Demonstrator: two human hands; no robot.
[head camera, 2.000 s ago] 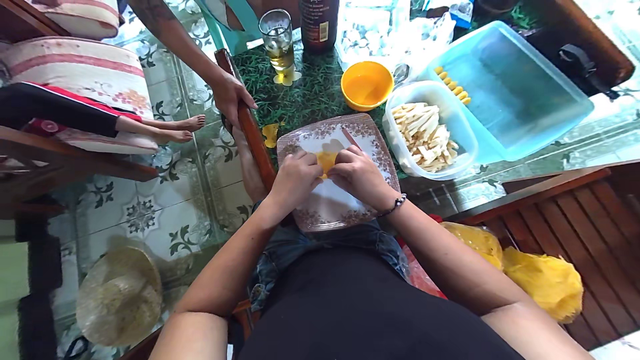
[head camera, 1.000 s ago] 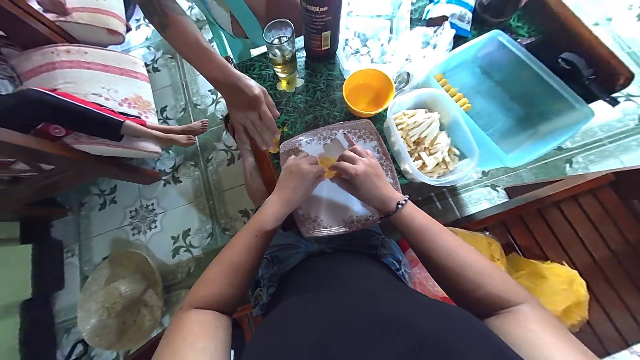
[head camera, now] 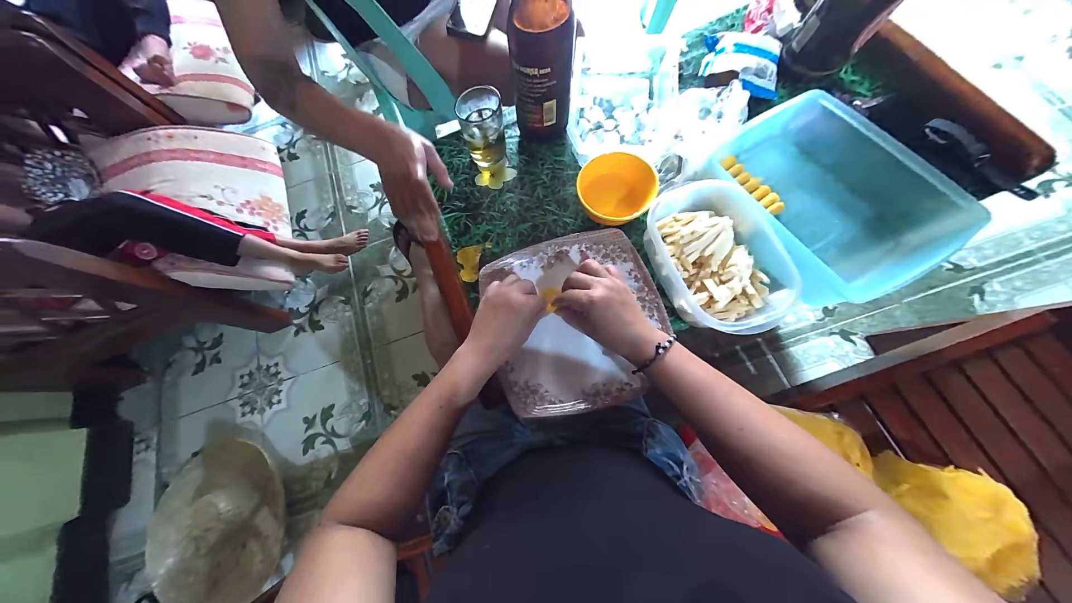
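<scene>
Over a square plate with a brown floral rim (head camera: 578,368), my left hand (head camera: 509,311) and my right hand (head camera: 605,303) meet, their fingertips pinching a small yellow wrapper piece (head camera: 550,299) between them. A pale sheet lies under the fingers, partly hidden. Right of the plate stands a clear plastic tub of pale cut strips (head camera: 722,272). Behind it is an orange bowl (head camera: 618,188). The large light-blue plastic container (head camera: 871,201) holds a row of small yellow rolls (head camera: 754,186) along its left side. A bracelet circles my right wrist.
A brown bottle (head camera: 543,79) and a glass of yellowish liquid (head camera: 483,134) stand at the back. Another person's hand (head camera: 410,176) is at the table's left edge, near a yellow scrap (head camera: 470,263). Yellow material (head camera: 963,519) in plastic lies at lower right.
The other person's hand has lifted from the table's edge beside the plate and moved toward the glass. My hands stay together over the plate, still at the yellow piece.
</scene>
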